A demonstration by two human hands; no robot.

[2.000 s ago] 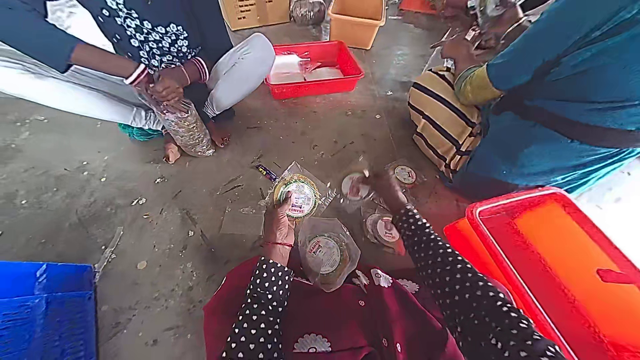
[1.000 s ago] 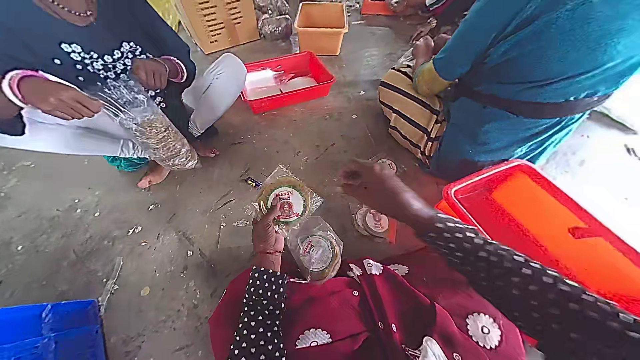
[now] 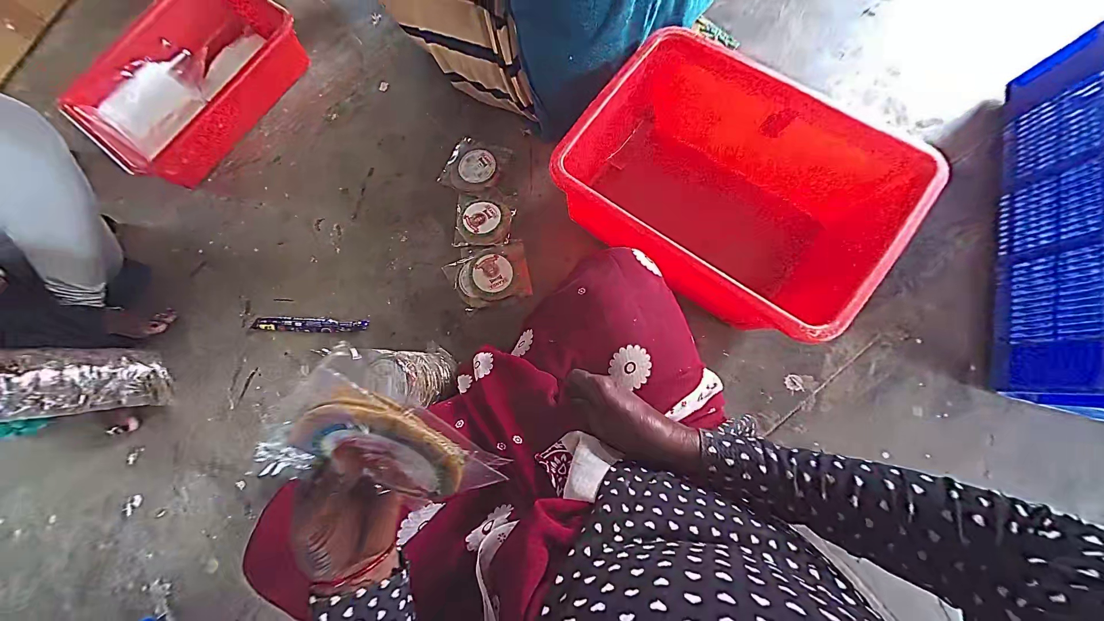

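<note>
My left hand (image 3: 349,517) grips a clear plastic packet of round, flat yellowish pieces (image 3: 388,435) with a round printed label; motion blurs it. Just beyond lies a clear packet with a rounded stack (image 3: 414,375) on the floor. My right hand (image 3: 625,418) rests over my maroon flowered garment (image 3: 638,328), its fingers curled; whether it holds anything is unclear. Ahead, small clear packets with round labels lie in a column: a far one (image 3: 476,166), a middle one (image 3: 481,217) and a near overlapping group (image 3: 490,274).
A large red plastic tub (image 3: 733,190) stands ahead right, with a blue crate (image 3: 1048,241) at the far right. A smaller red tray (image 3: 233,95) holds white material. A dark narrow wrapper (image 3: 310,324) lies on the floor. Other people sit at the left and ahead.
My right hand has come back from near the small packets to my lap. My left hand has raised a labelled packet off the floor. The view has turned strongly to the right.
</note>
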